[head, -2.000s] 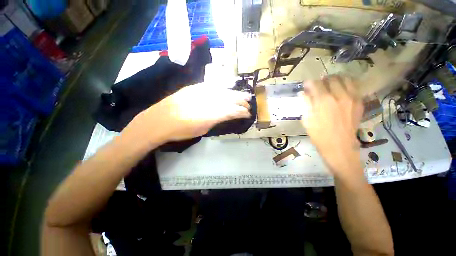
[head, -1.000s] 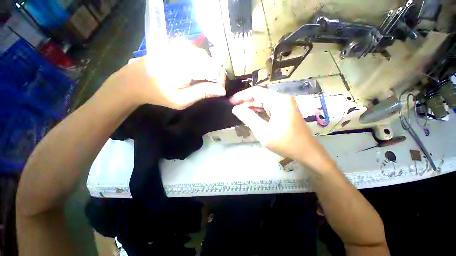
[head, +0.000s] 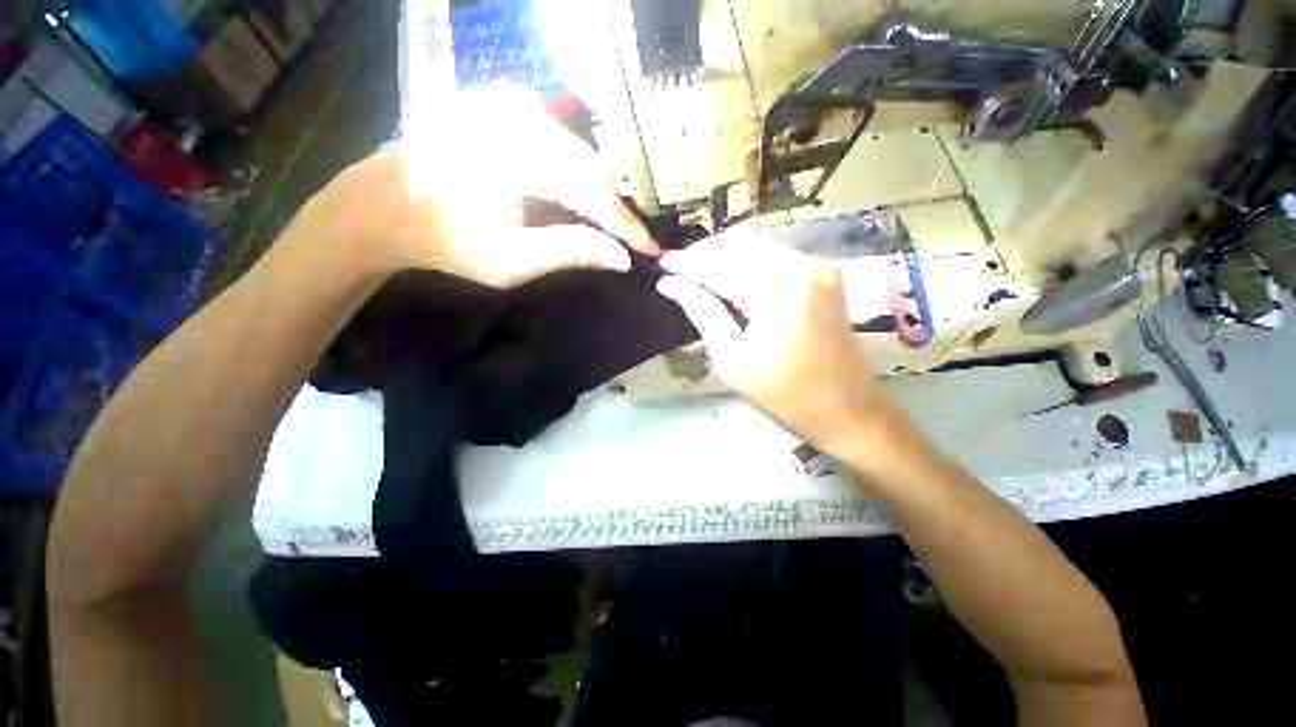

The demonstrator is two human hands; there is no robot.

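The black knit garment [head: 519,348] lies over the left of the white table and hangs over its front edge. My left hand [head: 533,213], overexposed by the lamp glare, grips the garment near the needle area. My right hand [head: 775,320] pinches the garment's edge between fingertips, close to my left fingertips. The needle area [head: 689,220] is just behind the hands and mostly hidden. Snips with blue and pink handles [head: 911,296] lie on the cream machine bed [head: 981,320], right of my right hand.
The machine body [head: 910,171] with a dark open bracket [head: 817,142] stands behind the hands. A white lamp [head: 427,100] glares at upper left. Tweezers [head: 1201,398] and a brown scrap [head: 1184,426] lie at right. Blue crates [head: 107,213] stand at far left.
Since two seconds ago, my right hand has moved left onto the garment, and the snips now show on the bed. Over the last second both hands have shifted only slightly at the edge.
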